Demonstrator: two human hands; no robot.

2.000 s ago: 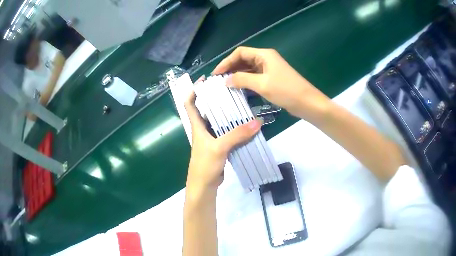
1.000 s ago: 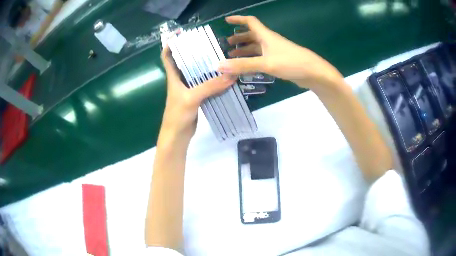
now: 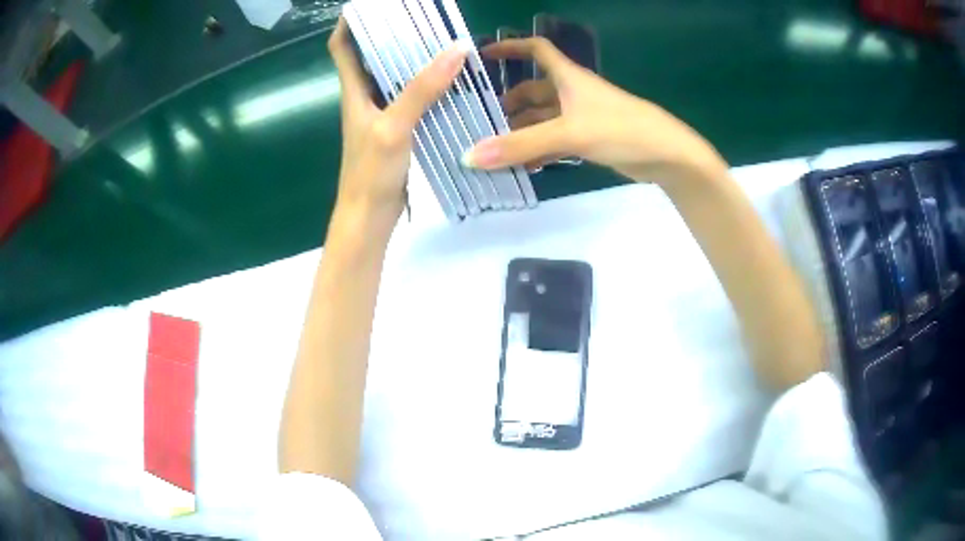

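Note:
A fanned stack of several silver-edged phone middle frames [image 3: 450, 127] is held tilted above the far edge of the white cover. My left hand [image 3: 386, 122] grips the stack from its left side, thumb across the edges. My right hand [image 3: 561, 122] is at the stack's right side, its thumb on the side walls near the lower end; its other fingers are curled and partly hidden behind the stack. A set-aside frame [image 3: 545, 354] lies flat on the white cover, with a black upper part and a pale rectangular area.
More dark frames [image 3: 568, 48] lie on the green belt [image 3: 730, 95] behind my right hand. A red strip [image 3: 171, 402] lies on the white cover [image 3: 265, 359] at left. A black blister tray [image 3: 862, 349] stands at right. A bottle [image 3: 265, 8] is cut off at the top.
The view has tilted down, so the stack shows higher in the picture. My right hand has moved from the stack's upper end to its lower right side. My left hand still holds the stack.

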